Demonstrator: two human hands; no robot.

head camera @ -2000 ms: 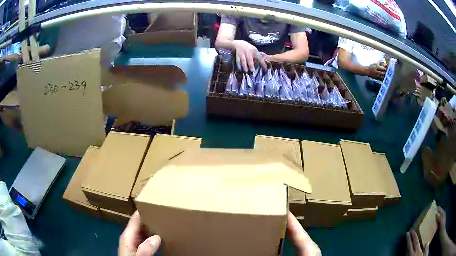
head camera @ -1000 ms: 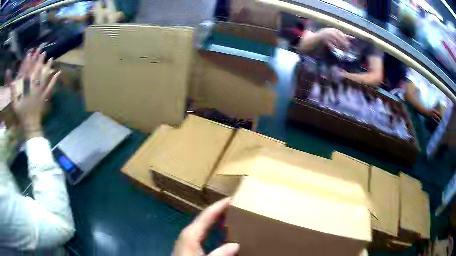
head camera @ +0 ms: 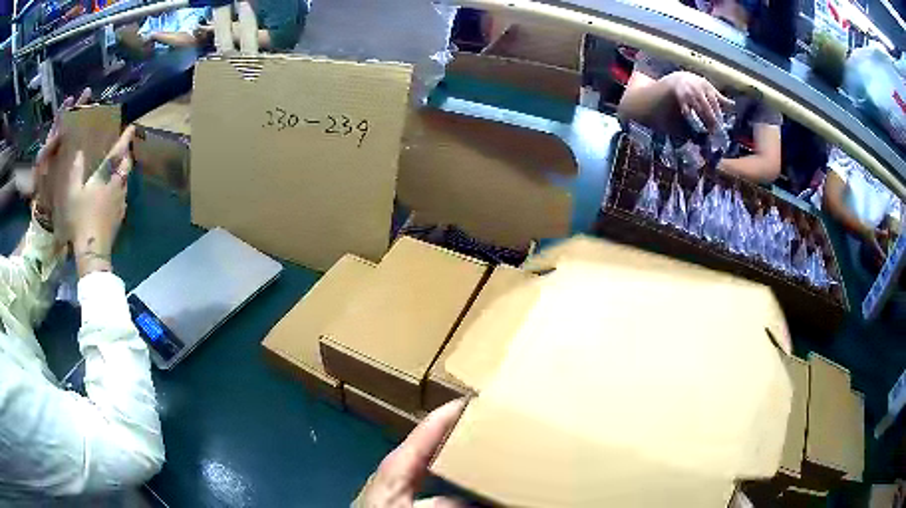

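A brown mailer box (head camera: 636,387) is close in front of me, its wide lid raised with flaps at the sides. My left hand (head camera: 417,461) is at the box's lower left edge, thumb or finger against the cardboard, partly cut off by the bottom edge. My right hand is not visible. Closed mailer boxes (head camera: 407,308) are stacked behind and left of the held box. More closed boxes (head camera: 832,417) stand at its right, partly hidden by it.
A digital scale (head camera: 209,288) lies at left beside a neighbour's sleeve (head camera: 89,397); that person holds a small box. A cardboard sign (head camera: 298,159) stands behind the stack. A divided carton (head camera: 725,248) of bagged items stands at back right, with another person's hand over it.
The view has turned left. The held box's lid, lower before, now stands opened out with its flaps showing. My right hand, visible two seconds ago, is out of sight. The neighbour's small box is raised.
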